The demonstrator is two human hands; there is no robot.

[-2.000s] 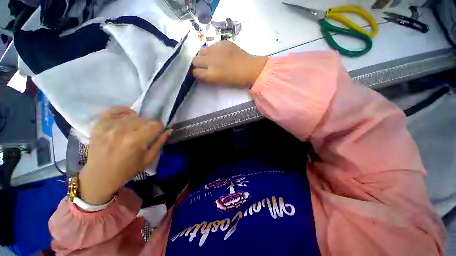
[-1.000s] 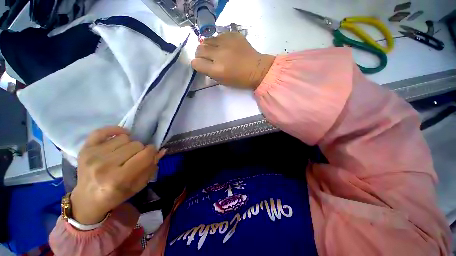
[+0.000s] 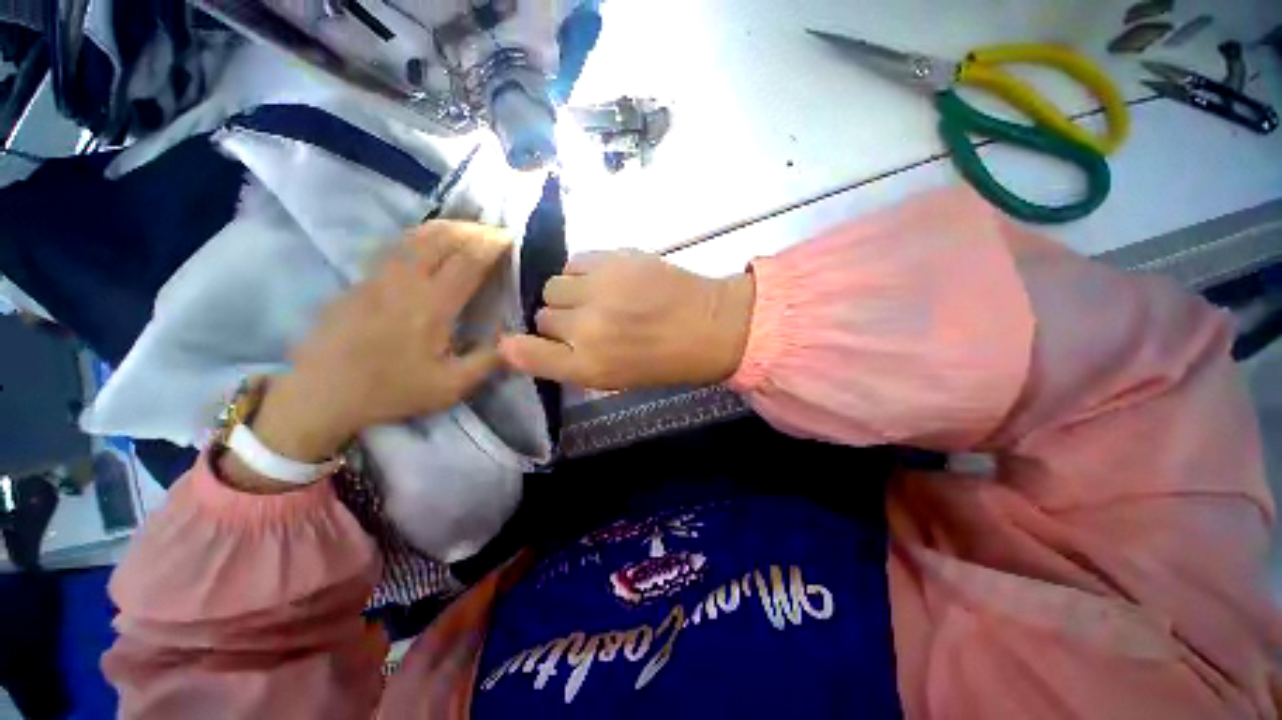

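Observation:
A pale grey garment piece [image 3: 211,317] with navy panels lies on the white machine table, left of and under the needle area. A dark navy edge strip [image 3: 541,246] runs from the needle area towards the table's front. My left hand [image 3: 401,331] is blurred and lies over the pale cloth, fingers apart; whether it grips cloth cannot be told. My right hand [image 3: 619,321] is closed at the navy edge, its fingertips on the cloth. The blue-grey round part [image 3: 523,124] stands above the brightly lit needle area; the presser foot is hard to see in the glare.
Shears [image 3: 970,106] with yellow and green handles lie right of the needle. Dark snips [image 3: 1212,99] and small dark flat pieces [image 3: 1146,31] lie at the upper right. A ruler-marked strip [image 3: 647,419] runs along the table's front edge. Dark cloth is piled at the upper left.
My left hand has moved up and right from the cloth's lower end, nearer the needle. My right hand has moved down from the needle along the edge. The cloth's lower part is now bunched.

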